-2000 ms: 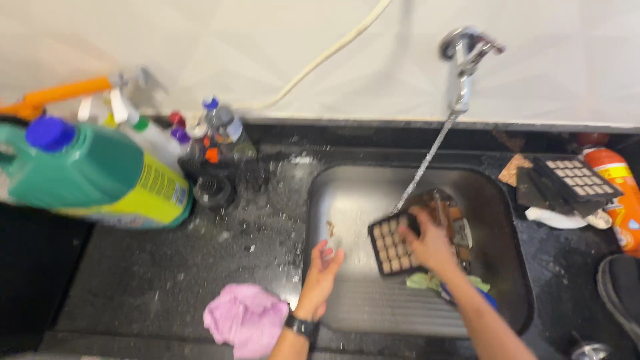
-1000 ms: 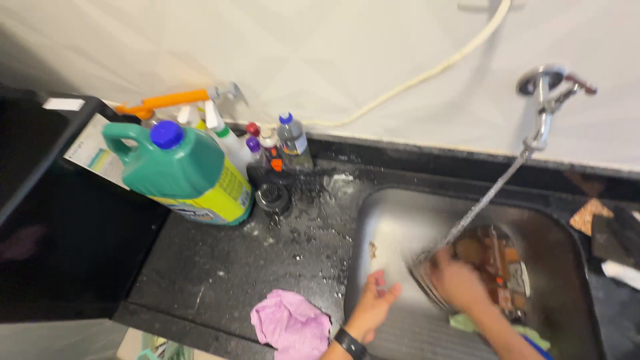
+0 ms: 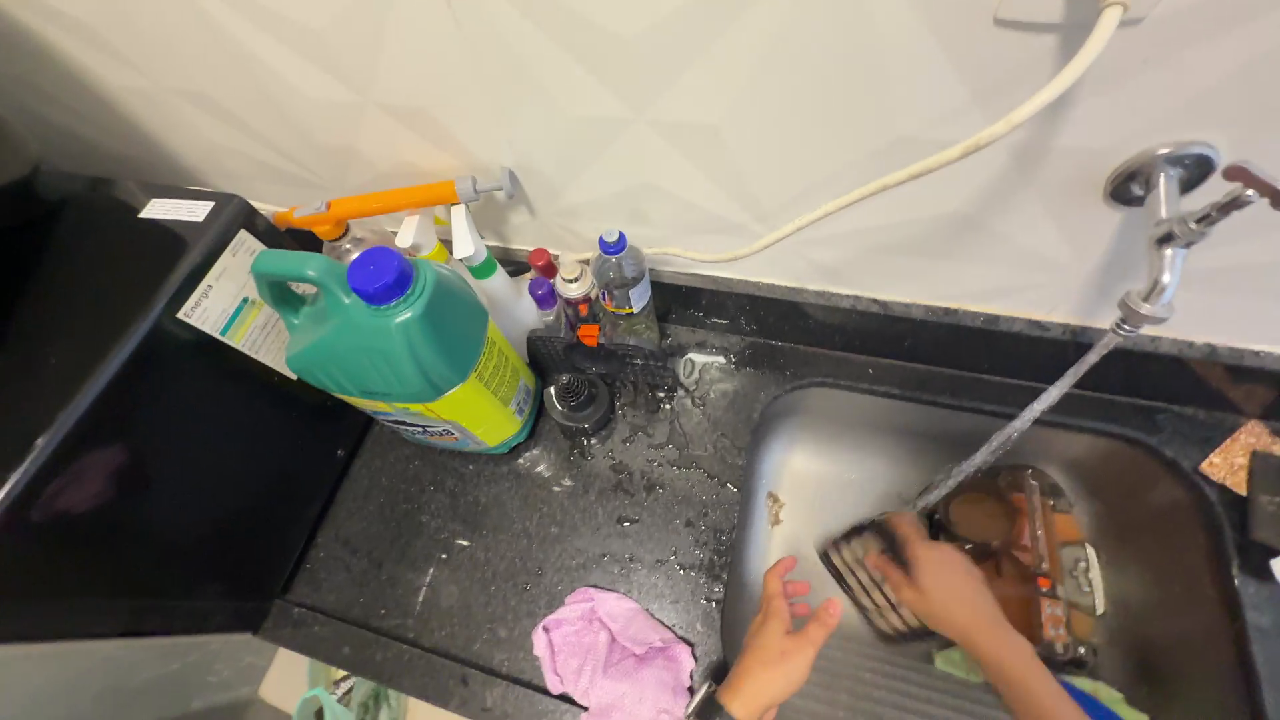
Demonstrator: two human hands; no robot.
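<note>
My right hand (image 3: 935, 580) grips a black-framed grid piece (image 3: 872, 578) under the stream of water (image 3: 1015, 430) from the chrome tap (image 3: 1160, 250). The piece is tilted and blurred. My left hand (image 3: 780, 635), with a dark band at the wrist, is held beside it over the left part of the steel sink (image 3: 1170, 560), fingers apart and empty. Right of the grid piece, a brown and dark appliance part (image 3: 1040, 560) lies in the sink. A green and blue cloth or sponge is partly hidden under my right forearm. A small bit of debris (image 3: 775, 508) sits on the sink's left side.
Left of the sink on the black stone counter (image 3: 480, 560) are a pink cloth (image 3: 612, 655), a large green jug (image 3: 410, 350), a black round part (image 3: 578, 402) and several bottles, one clear (image 3: 622, 285). A black appliance (image 3: 170, 430) stands far left. A sponge (image 3: 1243, 457) lies at right.
The view has swung left, bringing in the black appliance. The grid piece, flatter two seconds ago, is now tilted in my right hand. My left hand stays apart from it, empty.
</note>
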